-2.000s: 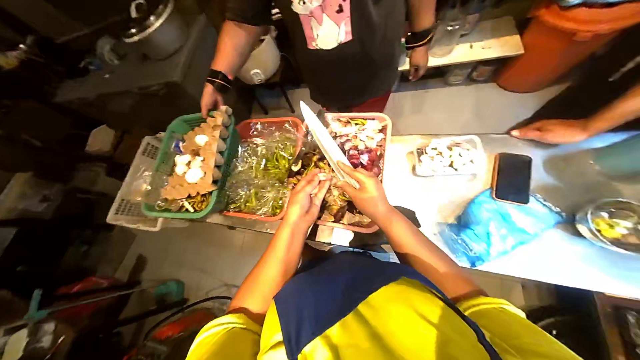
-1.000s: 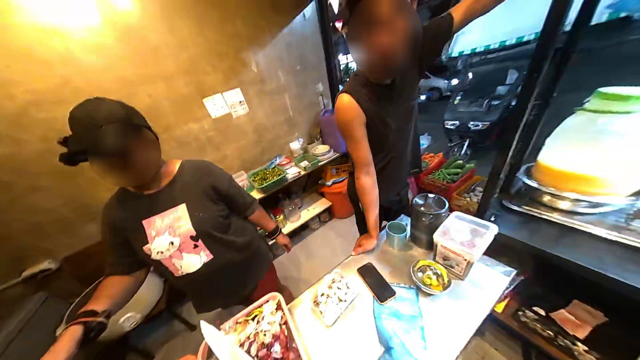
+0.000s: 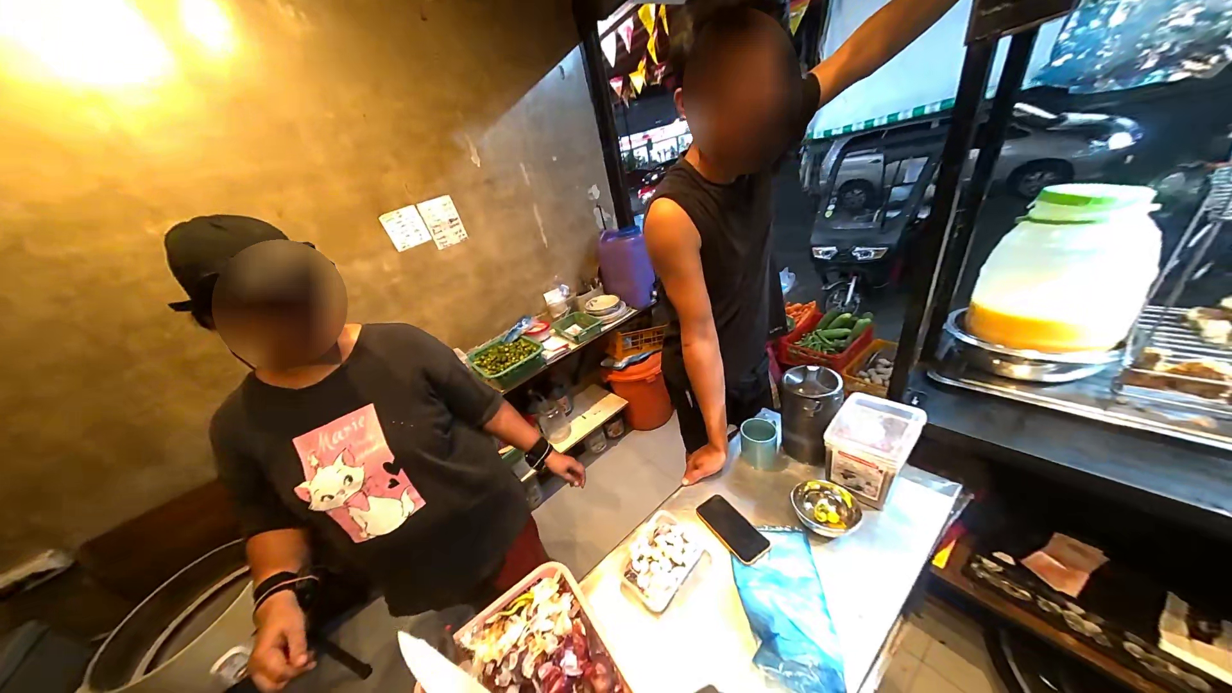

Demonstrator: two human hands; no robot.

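Note:
Neither of my hands shows in the head view; both are below the frame's bottom edge. A knife blade (image 3: 435,664) points up from that edge, its handle hidden. Just right of the blade is a pink plastic basket (image 3: 594,616) of chopped red onions (image 3: 568,664) and paler pieces. On the metal table (image 3: 616,568) lie a small clear tray (image 3: 660,603) of white chopped pieces, a smartphone (image 3: 732,528) and a blue plastic bag (image 3: 791,611). A metal bowl (image 3: 826,508) with yellow pieces stands behind the bag.
One person (image 3: 385,462) stands across on the left; another person (image 3: 707,298) leans a hand on the table's far edge. A green mug (image 3: 758,443), a metal canister (image 3: 810,414) and a lidded plastic tub (image 3: 872,448) stand at the back. A large jar (image 3: 1068,269) is on the right counter.
The view has swung up from the baskets to the room and street. My hands, seen at the knife two seconds ago, are out of frame. The left person's hand has left the egg tray.

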